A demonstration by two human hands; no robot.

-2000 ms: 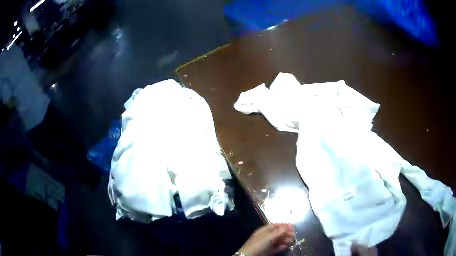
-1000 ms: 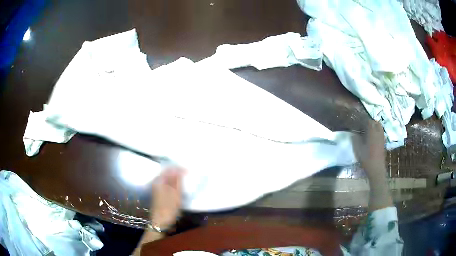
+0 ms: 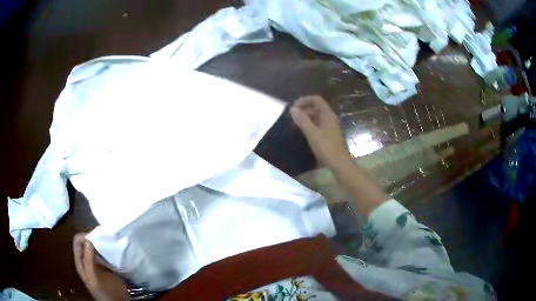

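A white garment (image 3: pixel 147 129) lies spread in front of me, its upper layer folded back and a greyish, shaded lower part (image 3: pixel 158 235) showing near my body. Much of it is overexposed. My left hand (image 3: pixel 97 267) grips its lower left edge, fingers partly hidden by the cloth. My right hand (image 3: pixel 317 126) has its fingertips pinched at the pointed right corner of the upper layer; the contact is small. One sleeve (image 3: pixel 41 211) points down at the left, the other (image 3: pixel 223 35) up toward the back.
A crumpled white garment pile (image 3: pixel 376 41) lies at the back right of the glossy brown table (image 3: pixel 282 70). A tan strip (image 3: pixel 399 147) runs along the taped edge. Shiny blue plastic (image 3: pixel 517 164) is at the far right. A red-brown band and floral cloth are at my body.
The view has shifted right. The upper layer of the garment is folded back, uncovering the lower part. My right hand has moved inward from the table's right side to the upper corner.
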